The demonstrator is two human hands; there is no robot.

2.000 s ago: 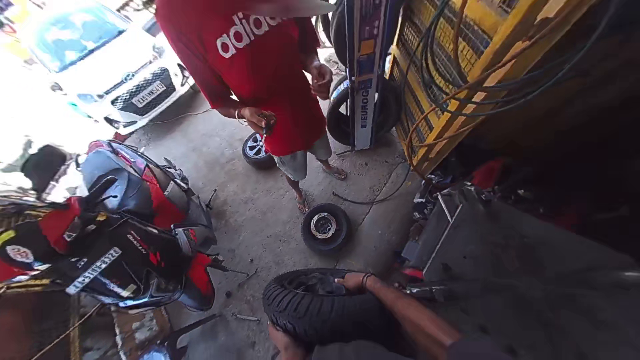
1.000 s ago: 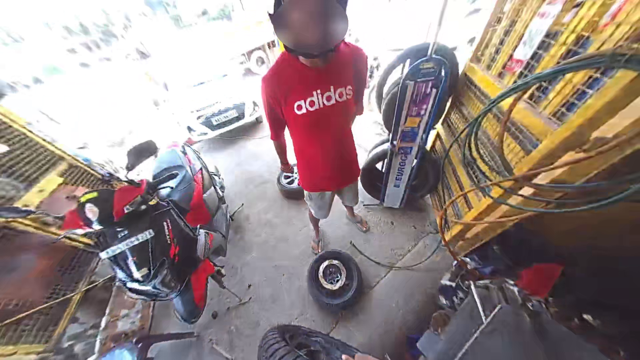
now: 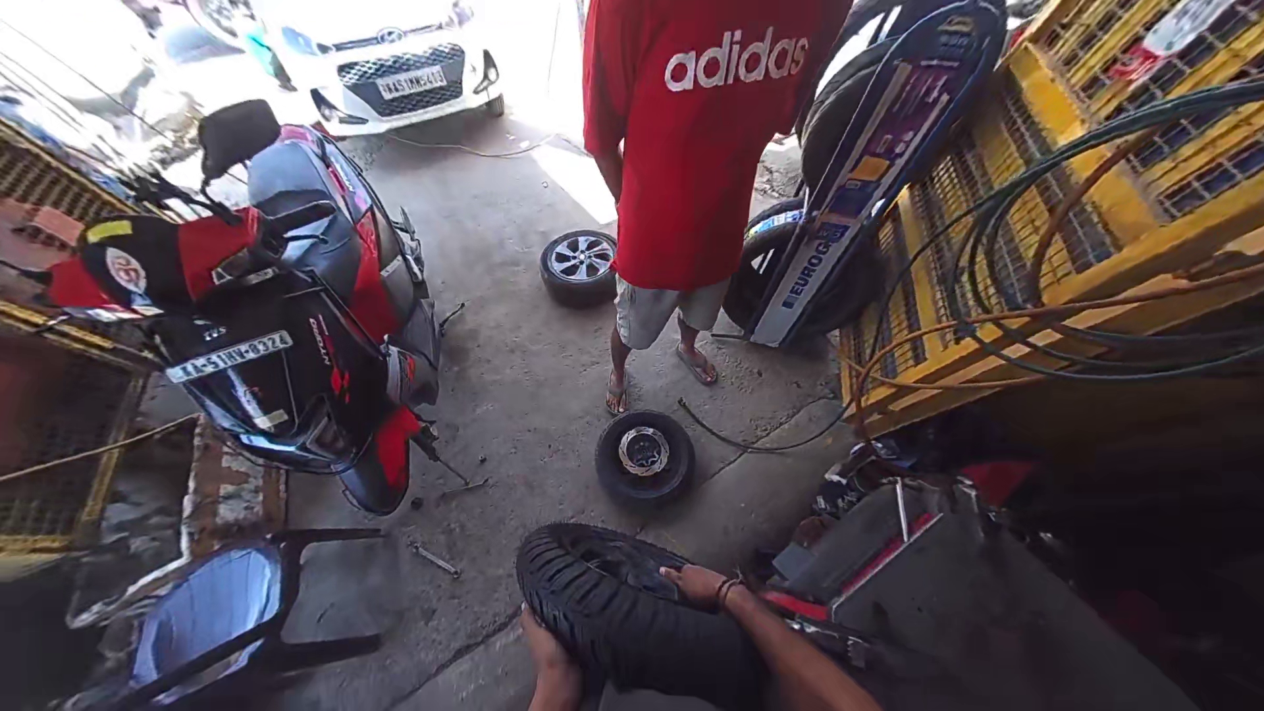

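A black rubber tyre (image 3: 632, 612) is tilted close to me at the bottom middle. My left hand (image 3: 551, 657) presses against its outer tread at the lower left. My right hand (image 3: 699, 585) grips the tyre's upper rim from the right, with the fingers reaching toward the inner opening. Beyond it, a small wheel with a brake disc (image 3: 644, 452) lies flat on the concrete floor, apart from the tyre. What lies under the held tyre is hidden.
A person in a red shirt (image 3: 681, 148) stands past the small wheel. An alloy car wheel (image 3: 581, 265) lies behind. A scooter (image 3: 286, 346), a wrench (image 3: 434, 560) and a plastic chair (image 3: 212, 612) are left; a yellow mesh frame (image 3: 987, 257) with hoses stands right.
The view has tipped down again since one second ago, showing more of the tyre and both hands. The person in red now has the arms lowered, not held in front as two seconds ago.
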